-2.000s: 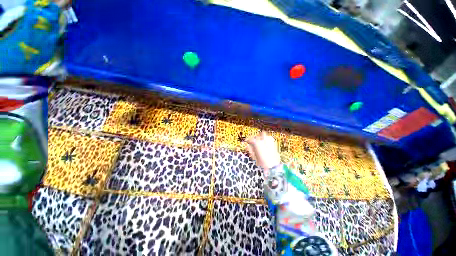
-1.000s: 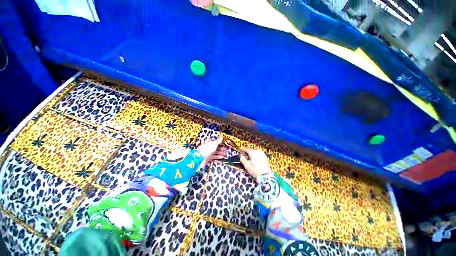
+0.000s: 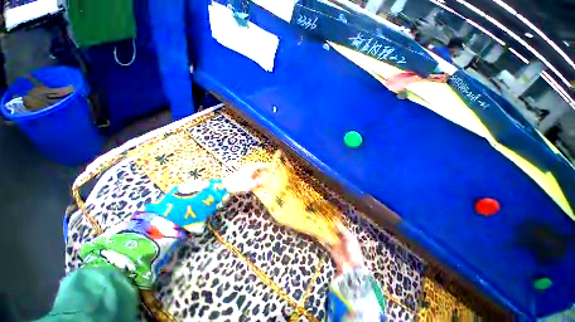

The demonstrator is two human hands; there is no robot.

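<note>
My left hand [image 3: 247, 178] holds one end of an orange leopard-print piece [image 3: 287, 204] near the foot of the press beam. My right hand [image 3: 347, 250] is at the piece's other end; the hand is blurred. The piece is lifted and slightly bent between my hands. Below lies the leopard-print sheet on the press bed, with black-and-white rectangles [image 3: 252, 248] between thin orange strips [image 3: 255, 269]. Another orange panel [image 3: 178, 158] lies flat at the far left of the bed.
The blue press beam [image 3: 302, 113] with green and red spots runs along the bed's far side. A round blue waste bin [image 3: 60, 135] stands at the far left. Dark blue frames [image 3: 372, 47] lie atop the press.
The view has swung left, bringing in the waste bin. My hands, close together one second ago, have spread apart, and the orange piece is now raised between them.
</note>
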